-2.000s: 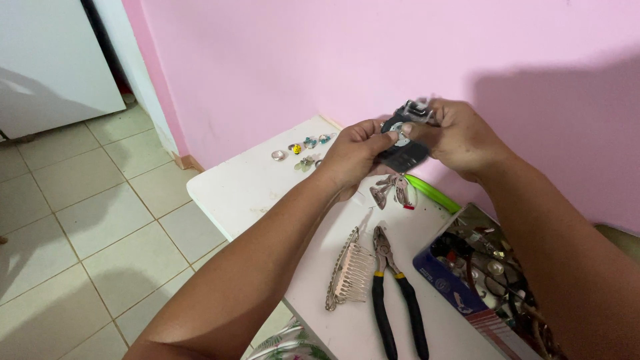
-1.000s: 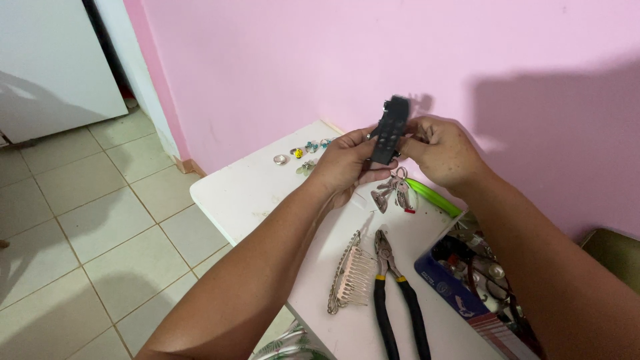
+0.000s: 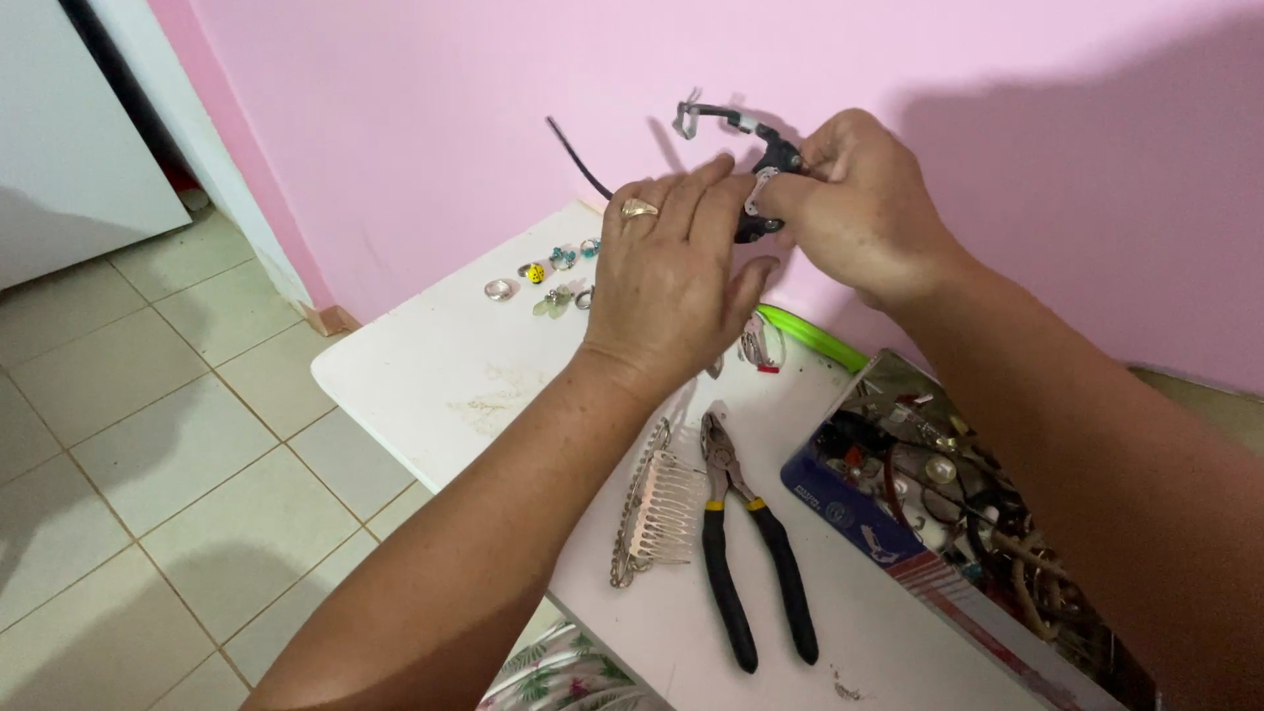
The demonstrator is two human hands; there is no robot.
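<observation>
My right hand (image 3: 859,212) grips a black corded item with metal parts (image 3: 775,158) above the table's back edge; what it is exactly, I cannot tell. Against its lower part lies my left hand (image 3: 671,257), back upward, wearing a gold ring (image 3: 639,207); its palm and any grip are hidden. A thin black strand (image 3: 578,158) sticks out past the left fingers. Below the hands, combination pliers (image 3: 736,504) with black handles lie beside a metal hair comb (image 3: 667,513). Earrings (image 3: 757,341) lie partly under the left hand.
Several rings (image 3: 533,272) lie on the white table (image 3: 395,365) at left. A bright green strip (image 3: 815,336) runs along the back edge. At right stands a box (image 3: 859,513) full of mixed jewellery. The pink wall (image 3: 444,99) rises behind the table.
The black item was compact between both hands; now its ends stick out to both sides. My left hand has turned and spread over its lower part.
</observation>
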